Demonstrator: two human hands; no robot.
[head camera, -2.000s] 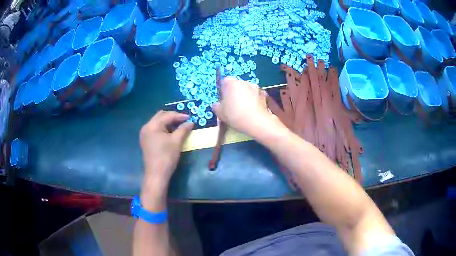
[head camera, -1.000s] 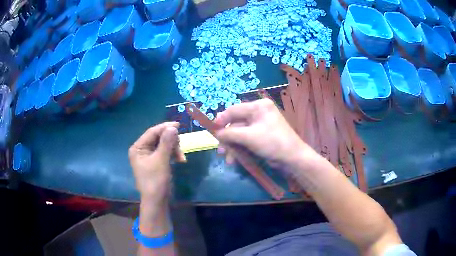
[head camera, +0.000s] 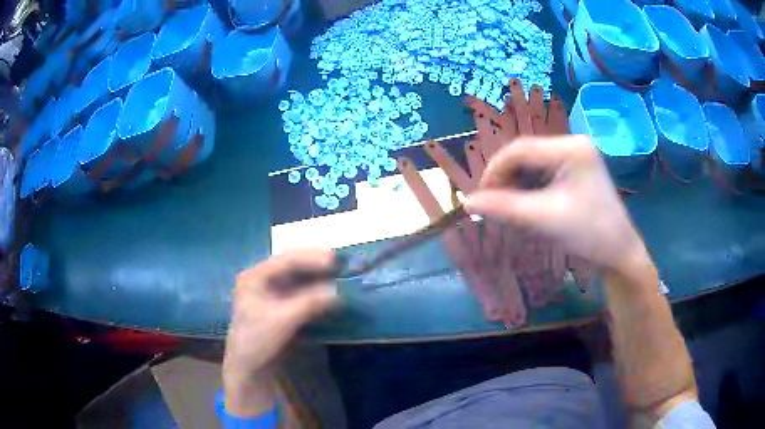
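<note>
A brown handle strap (head camera: 403, 245), blurred, is stretched between my two hands above the table. My left hand (head camera: 283, 303) grips its left end at the centre left. My right hand (head camera: 549, 188) holds its other end, over the pile of loose brown straps (head camera: 512, 276). A small pale spot shows at my right fingertips; I cannot tell what it is. Light-blue button fasteners (head camera: 344, 130) lie in a loose group behind my hands. The black sheet (head camera: 289, 205) with its cream band (head camera: 314, 232) lies in front of them.
A large heap of fasteners (head camera: 436, 42) lies at the back. Rows of blue baskets stand at the left (head camera: 155, 113) and right (head camera: 616, 121). A brown carton (head camera: 197, 394) is below the table edge. A small blue piece (head camera: 33, 266) lies at the far left.
My right hand has moved right with one strap end, after reaching to the fasteners earlier. The strap now spans both hands. More of the pale band is uncovered.
</note>
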